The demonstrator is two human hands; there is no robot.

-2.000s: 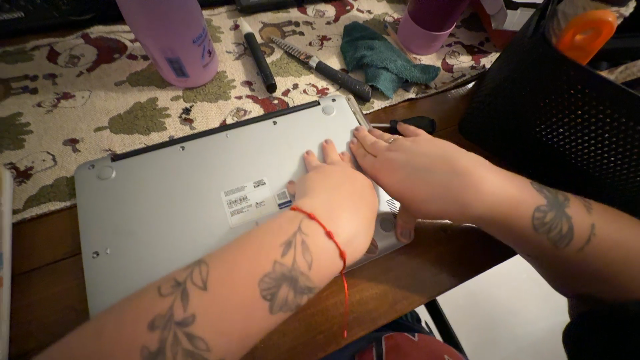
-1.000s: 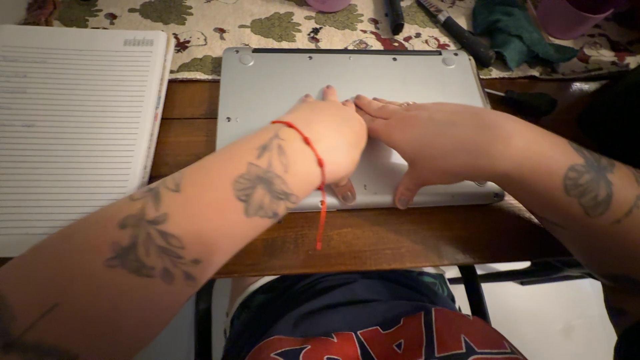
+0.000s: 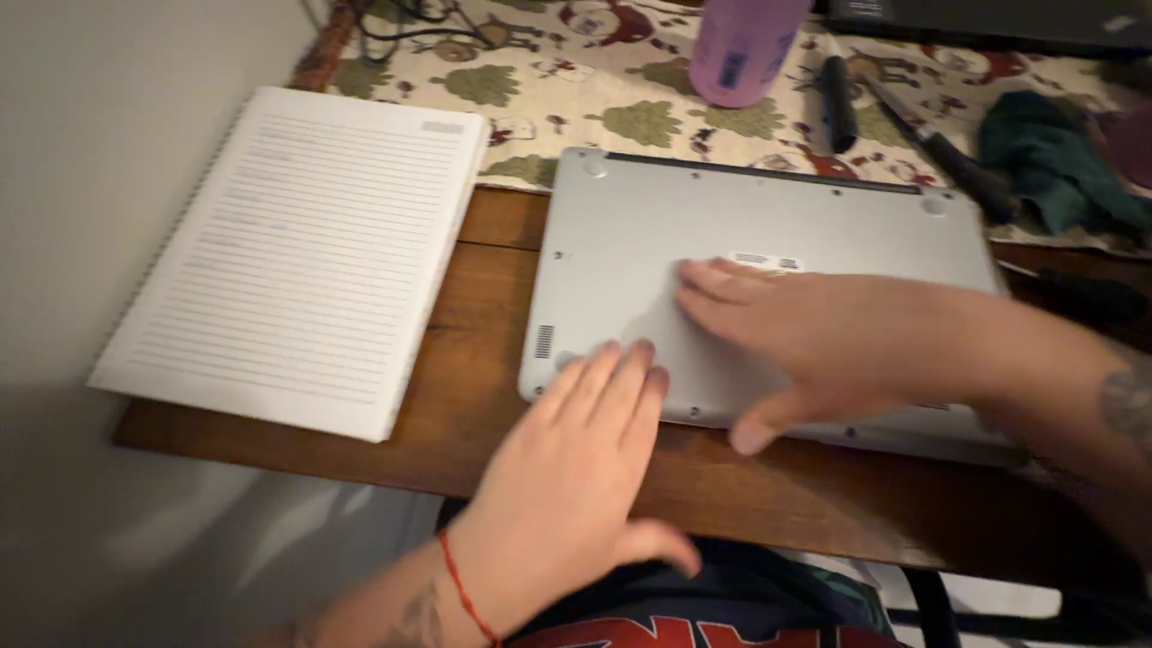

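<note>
A silver laptop (image 3: pixel 621 225) lies upside down on the wooden table, its bottom cover with screws, rubber feet and a vent facing up. My left hand (image 3: pixel 585 459), with a red string bracelet at the wrist, rests its fingertips on the cover's near left corner, thumb spread over the table edge. My right hand (image 3: pixel 810 333) lies palm down across the middle of the cover, fingers pointing left, thumb at the near edge. It partly hides a printed label (image 3: pixel 765 261). Neither hand grips anything.
An open spiral notebook (image 3: pixel 306 261) lies left of the laptop. Behind are a patterned cloth (image 3: pixel 558 81), a purple bottle (image 3: pixel 742 54), a black marker (image 3: pixel 839 103), a dark-handled tool (image 3: pixel 963 171) and a green cloth (image 3: pixel 1044 162). A dark-handled screwdriver (image 3: pixel 1089 292) lies at right.
My hands, close together on the cover in the earlier frames, are now apart. The left one has moved to the near left corner. The view has shifted.
</note>
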